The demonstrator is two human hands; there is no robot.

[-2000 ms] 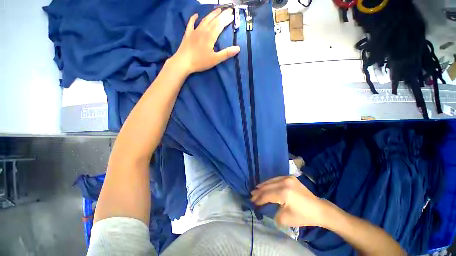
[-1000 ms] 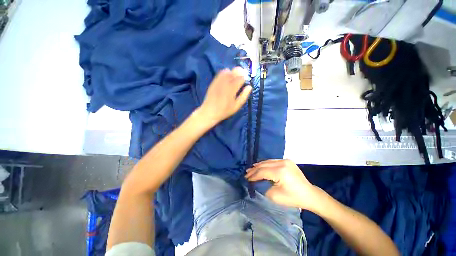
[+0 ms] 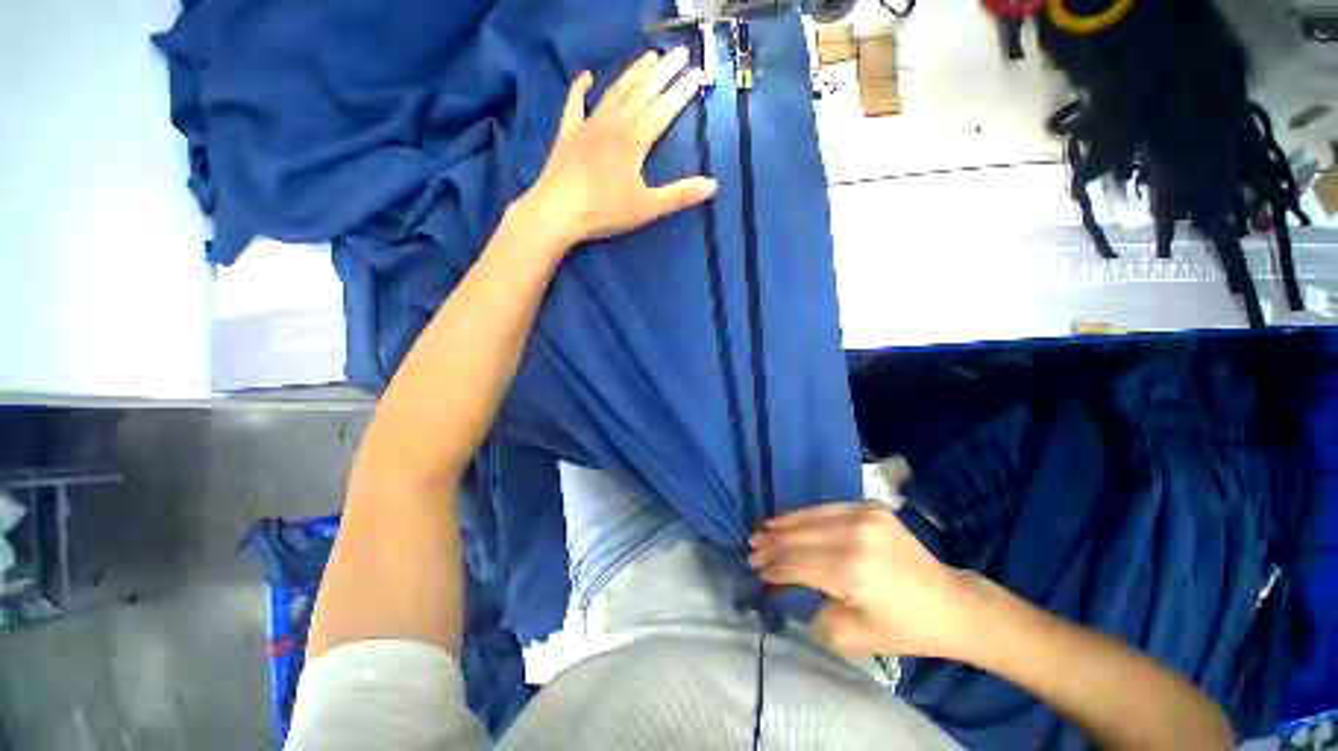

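Observation:
A blue garment piece (image 3: 631, 338) lies on the table and hangs over its front edge toward my lap. Two parallel black elastic strips (image 3: 756, 294) run down it from the presser foot (image 3: 744, 66) at the top. My left hand (image 3: 609, 162) lies flat on the cloth with fingers spread, left of the strips and just below the foot. My right hand (image 3: 844, 565) pinches the lower end of the cloth and strips above my lap. The cloth between the hands is stretched fairly smooth. The machine head is mostly cut off by the top edge.
A black bundle of elastic strips (image 3: 1189, 132) lies at right, with red and yellow scissor handles (image 3: 1089, 12) at the top edge. Tan blocks (image 3: 878, 74) sit right of the foot. Gathered dark blue pieces (image 3: 1115, 543) lie below the table at right. A blue crate (image 3: 283, 646) stands at lower left.
Since one second ago, the view has tilted down, cutting off most of the machine head. The cloth changed from ruffled along the strips to stretched smooth. My left hand has opened from bunched to spread.

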